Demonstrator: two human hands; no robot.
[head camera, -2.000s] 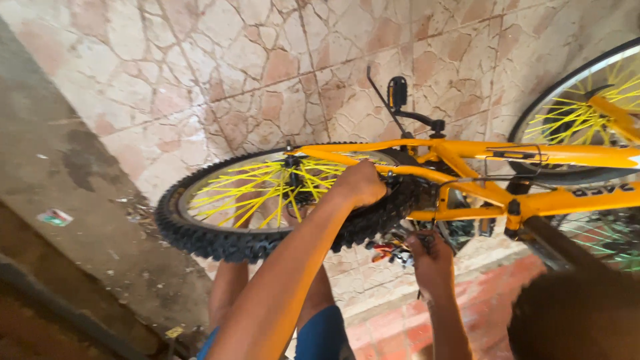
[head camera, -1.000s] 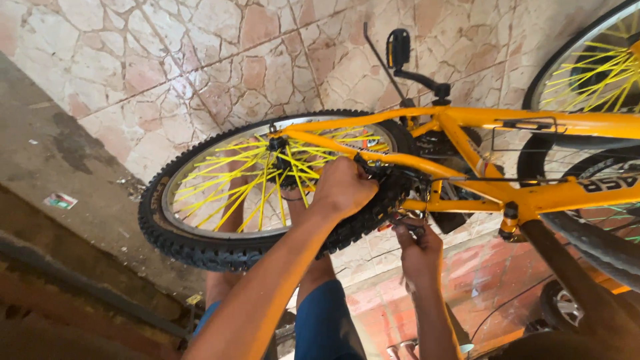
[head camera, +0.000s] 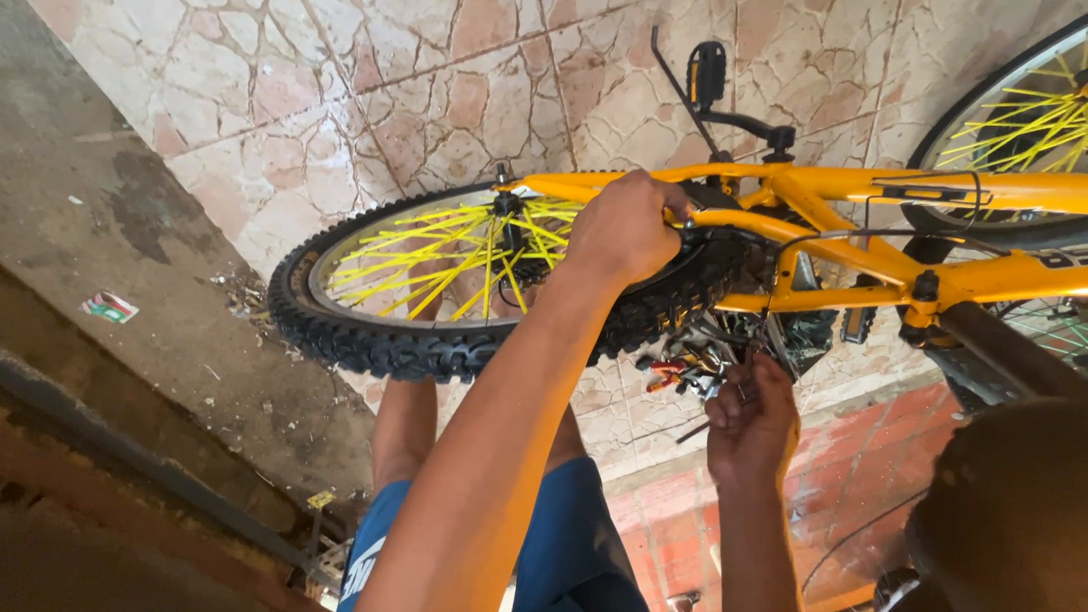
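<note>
A yellow bicycle frame (head camera: 850, 183) runs across the head view, with its knobby black tire (head camera: 399, 348) and yellow spokes (head camera: 425, 255) at the left. My left hand (head camera: 629, 225) lies over the rear stays beside the tire, its fingers curled around a stay near the brake; the fingertips are partly hidden. Below the frame, my right hand (head camera: 752, 408) pinches the end of a thin dark cable (head camera: 769, 293) that hangs from the frame. Just behind its fingers is a jumble of metal parts or tools (head camera: 701, 361), some with red handles.
A pedal (head camera: 707, 76) on its crank sticks out above the frame. Another wheel (head camera: 1020, 127) is at upper right. Another person's head (head camera: 1003, 501) is close at lower right. Bare legs and blue shorts (head camera: 569, 535) show below the tire. A wrapper (head camera: 109, 307) lies on the ground.
My left hand has moved from beside the tire, below the upper stay, up over the stays. My right hand remains below the frame near the cable. The view has shifted somewhat.
</note>
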